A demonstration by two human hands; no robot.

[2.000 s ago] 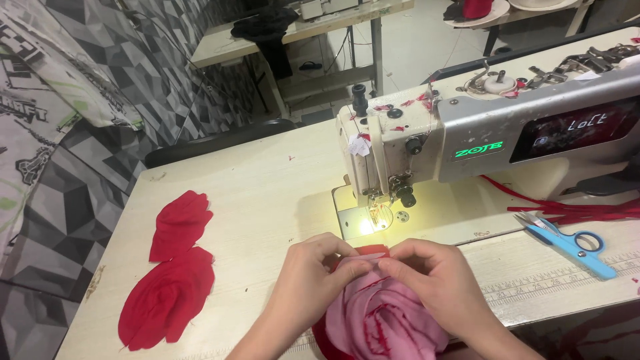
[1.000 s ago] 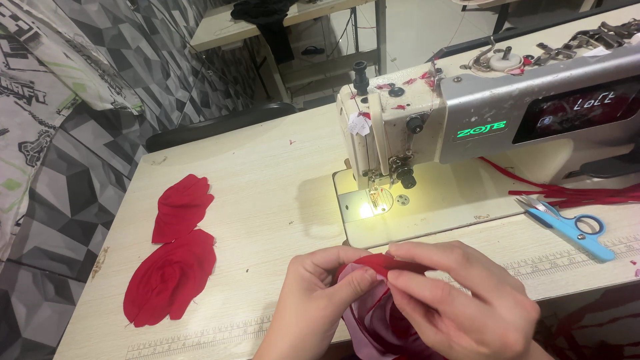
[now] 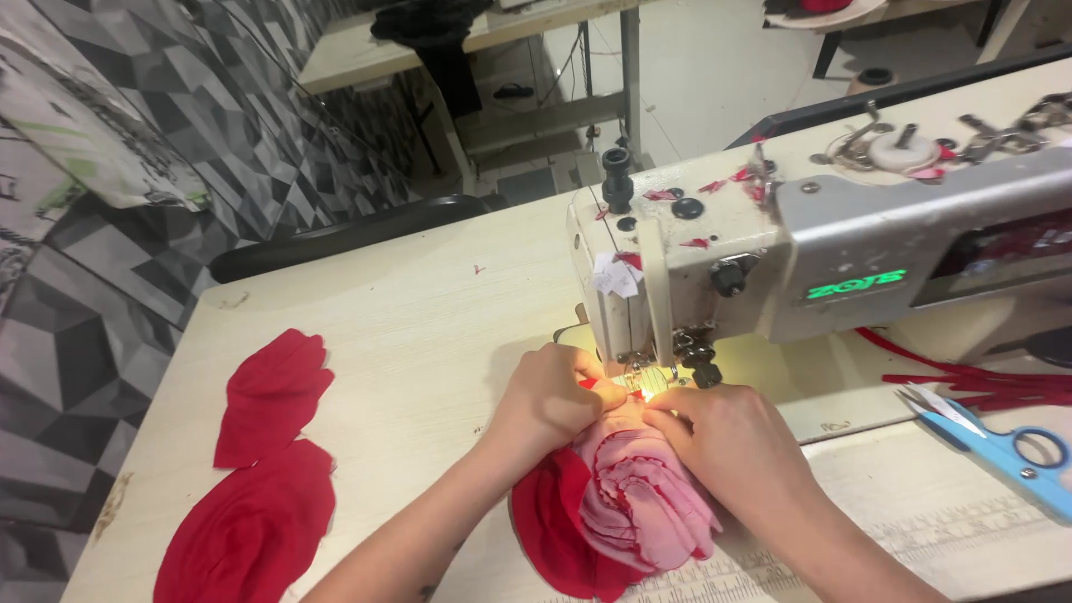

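Observation:
My left hand (image 3: 557,394) pinches the upper edge of a pink and red fabric piece (image 3: 645,494), right in front of the needle area of the Zoje sewing machine (image 3: 687,251). On the other side of the same edge, my right hand (image 3: 712,427) grips it with thumb and forefinger. The pink gathered layers with red edging hang toward me, and red fabric (image 3: 553,519) shows beneath them on the left. The machine's lamp lights the fingertips. The presser foot is partly hidden, so I cannot tell whether it is down on the cloth.
Two red fabric pieces (image 3: 268,398) (image 3: 251,528) lie at the left of the sewing table (image 3: 402,335). Blue-handled scissors (image 3: 988,444) and narrow red strips (image 3: 963,381) lie at the right. Ruler markings run along the near edge. A second table (image 3: 536,25) stands behind.
Both hands have moved forward with the fabric, from the near part of the table up to the machine's needle area. The pink layers, mostly covered by the hands a second ago, show again.

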